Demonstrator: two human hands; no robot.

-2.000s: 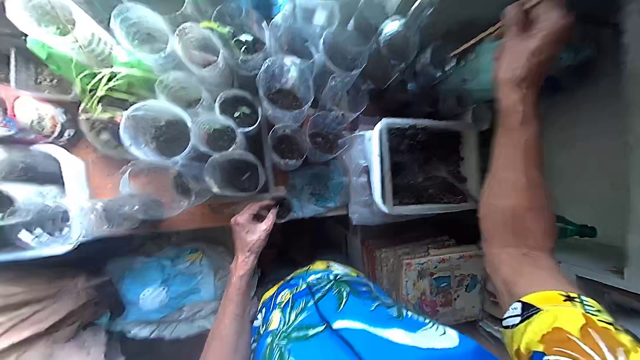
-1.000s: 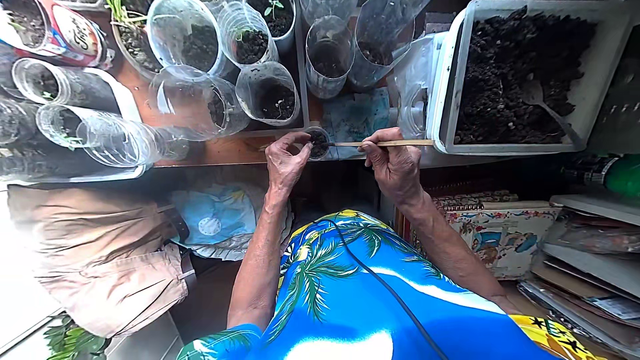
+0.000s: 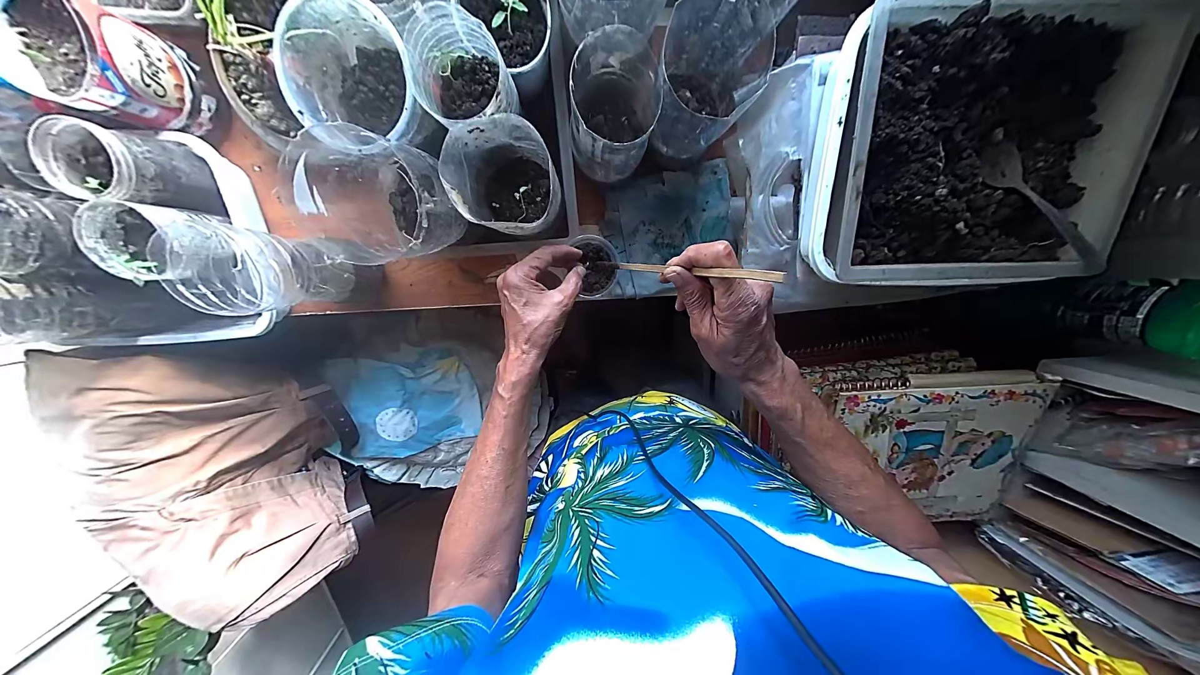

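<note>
A small round cup of dark soil point(image 3: 596, 266) sits at the front edge of the wooden shelf. My left hand point(image 3: 541, 298) is at its left rim, thumb and forefinger pinched together; whether anything is between them cannot be told. Held in my right hand point(image 3: 720, 305) is a thin wooden stick point(image 3: 741, 274), pointing left, its tip over the soil in the cup. Behind the cup stand clear plastic cups, among them one with a small seedling point(image 3: 502, 178) and a taller one with soil point(image 3: 614, 108).
A white tub point(image 3: 837, 178) of dark soil, with a fork point(image 3: 1031, 197) in it, is at the right. More seedling cups lie in a white tray point(image 3: 246, 192) at the left. Below are beige cloth point(image 3: 202, 469), books point(image 3: 947, 431) and a green bottle point(image 3: 1172, 319).
Two seconds ago my right arm was stretched out far right with the stick; it came back to the small cup. Since one second ago both hands have stayed about there. The view has shifted.
</note>
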